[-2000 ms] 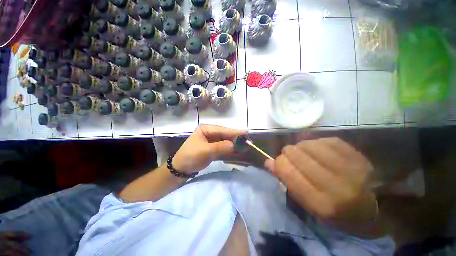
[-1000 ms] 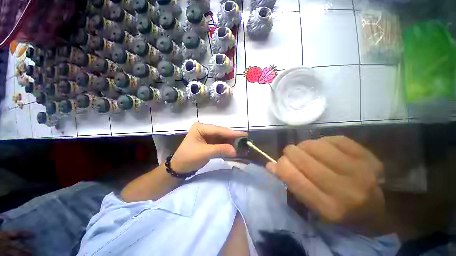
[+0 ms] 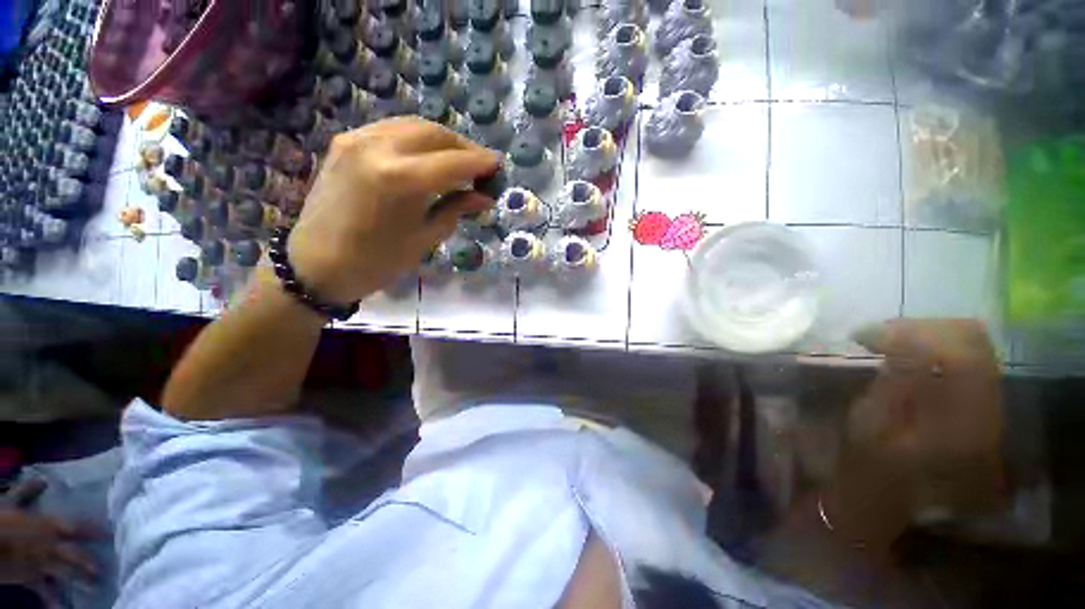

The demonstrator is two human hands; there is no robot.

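Note:
My left hand (image 3: 378, 208), with a dark bead bracelet, is over the rows of pieces and pinches a dark cap (image 3: 489, 184) between thumb and fingers. The cap is just left of an open grey body (image 3: 520, 207); whether they touch is unclear. More open bodies with dark holes stand upright beside it (image 3: 579, 205). Capped pieces (image 3: 481, 50) stand in dense rows behind and left. My right hand (image 3: 930, 410) is blurred at the table's front edge, right of the round bowl (image 3: 753, 288) of whitish contents. No stick shows clearly in it.
A pink-red basket (image 3: 220, 54) stands at the back left, with more dark pieces (image 3: 48, 155) beyond it. Pale sticks (image 3: 952, 161) and a green packet (image 3: 1047, 226) lie at right. Shiny clear plastic (image 3: 988, 48) is at the far right. Another person's hand (image 3: 48, 541) shows lower left.
My left hand has moved from the lap side, forward and left over the rows, with the cap. My right hand has moved away to the right. The view has shifted left.

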